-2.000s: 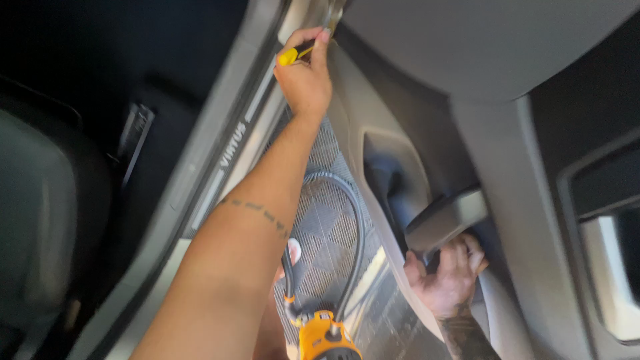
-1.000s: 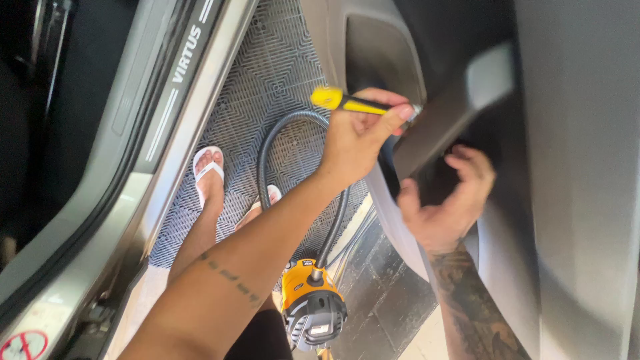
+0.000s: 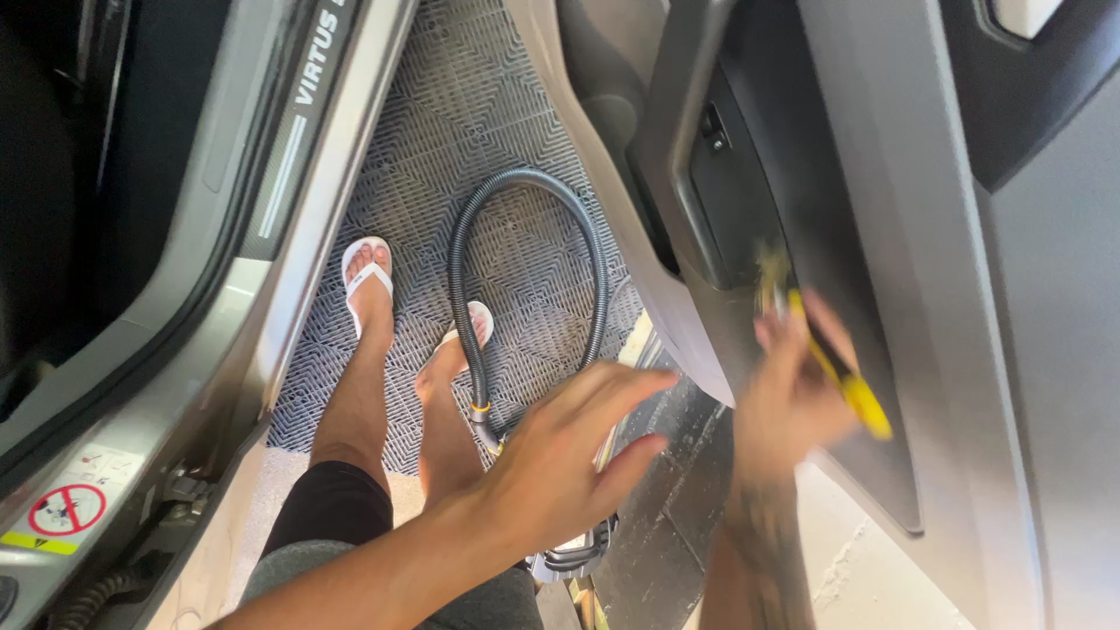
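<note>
My right hand (image 3: 792, 394) is closed around a slim brush with a black and yellow handle (image 3: 844, 372). Its pale bristles (image 3: 773, 262) are blurred and point up toward the car door's inner trim panel (image 3: 840, 262), just below the dark recess by the door pull handle (image 3: 678, 149). Whether the bristles touch the trim cannot be told. To the left of it, my left hand (image 3: 569, 437) hangs in the air with fingers apart and nothing in it, over the vacuum cleaner's hose.
A ribbed black vacuum hose (image 3: 600, 262) loops over the grey floor matting (image 3: 464, 105). The vacuum cleaner (image 3: 573, 556) is mostly hidden behind my left arm. The car's door sill (image 3: 297, 131) runs along the left. My feet, in white flip-flops (image 3: 367, 271), stand between sill and door.
The brush was in my left hand in both earlier frames; now my right hand has it. My left hand has let go and moved down, away from the door.
</note>
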